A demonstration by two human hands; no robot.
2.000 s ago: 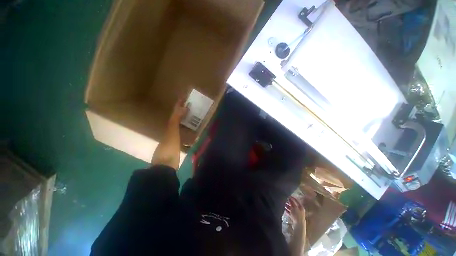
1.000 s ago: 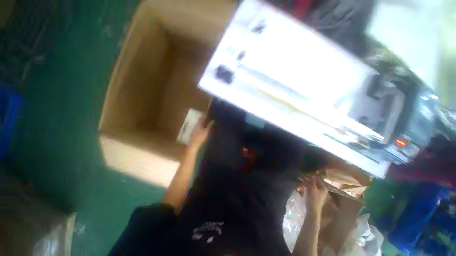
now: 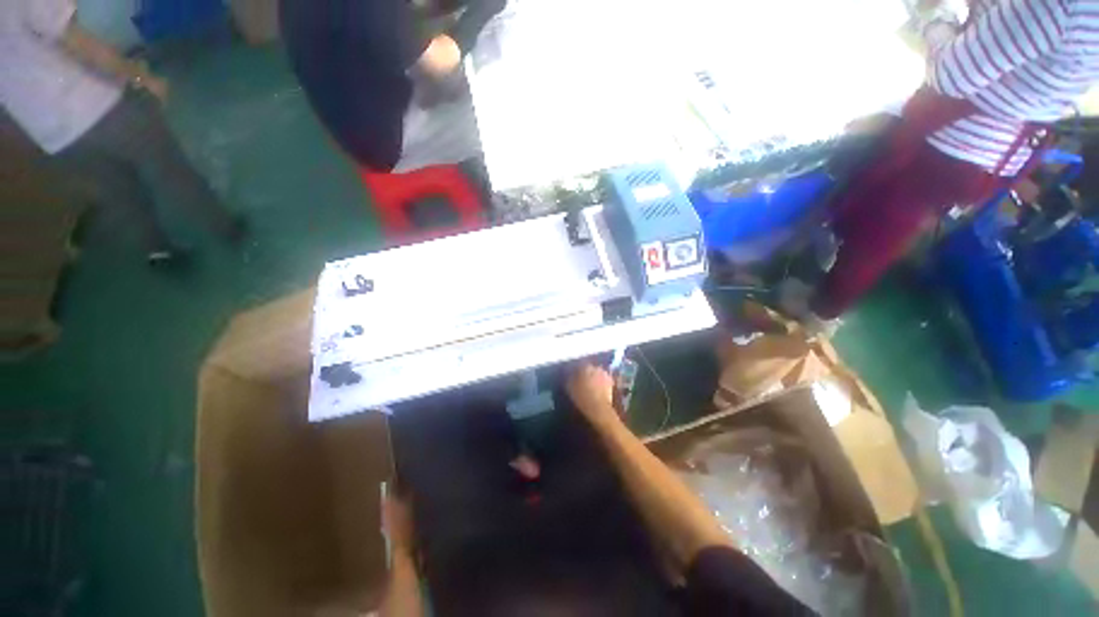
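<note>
The heat sealer (image 3: 458, 271) lies across the middle, its long sealing bar (image 3: 482, 333) along the near side and the blue-grey control box (image 3: 654, 217) at its right end. My left hand (image 3: 399, 530) is low at the packing carton's right side, blurred, on the thin white edge of a product box (image 3: 387, 512) seen nearly side-on. My right hand (image 3: 591, 392) is just below the sealer's near edge, beside a small white and coloured item (image 3: 624, 376). Its fingertips are partly hidden, and I cannot tell whether it holds anything.
The open brown packing carton (image 3: 259, 452) stands at left, partly under the sealer. A smaller carton (image 3: 801, 422) with crumpled clear film (image 3: 759, 512) is at right. Behind are a red stool (image 3: 428, 199), a bright worktable (image 3: 579, 103) and several people. A white plastic bag (image 3: 982, 476) lies far right.
The view has swung up and right, bringing the worktable and people into view. My right hand has moved from beside the right carton up to the sealer's near edge. My left hand stays by the packing carton.
</note>
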